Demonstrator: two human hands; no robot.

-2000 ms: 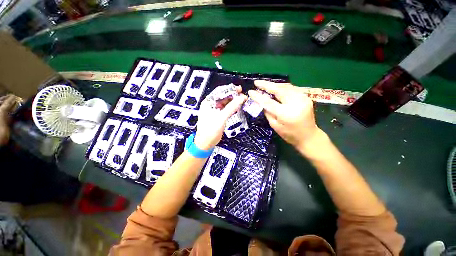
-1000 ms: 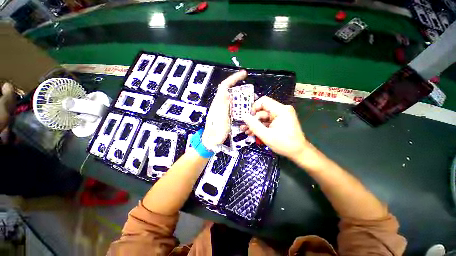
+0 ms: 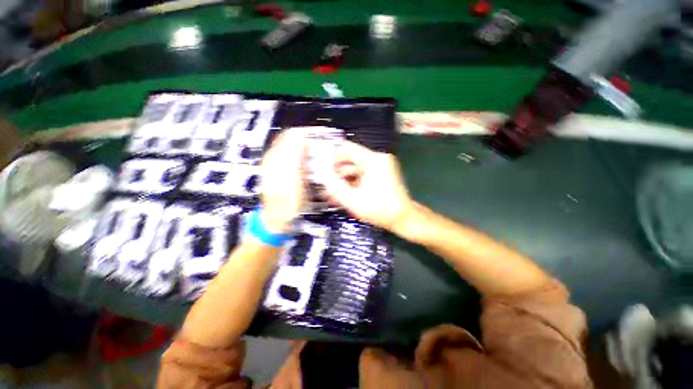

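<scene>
The picture is blurred. My left hand (image 3: 285, 178), with a blue wristband, holds a small light flat piece (image 3: 321, 156) over the tray. My right hand (image 3: 374, 186) is at its right side with fingers curled against it; whether it grips anything is unclear. The black blister tray (image 3: 334, 114) lies on the green bench with several white-silver housings in its pockets. One housing (image 3: 298, 270) lies below my left hand, beside a bare textured pocket. My hands hide the tray's middle right.
A green conveyor (image 3: 425, 87) beyond the pale rail carries a light unit (image 3: 287, 32), another housing (image 3: 498, 27) and red bits. A dark reddish glossy rectangle (image 3: 539, 114) leans at a metal post (image 3: 619, 38). A white fan (image 3: 38, 194) stands left; a round pale green shape (image 3: 672, 216) is right.
The view has shifted, so the tray and bench appear further left. My hands have closed in around the light piece, which showed face-on a second ago. Another light unit shows on the conveyor.
</scene>
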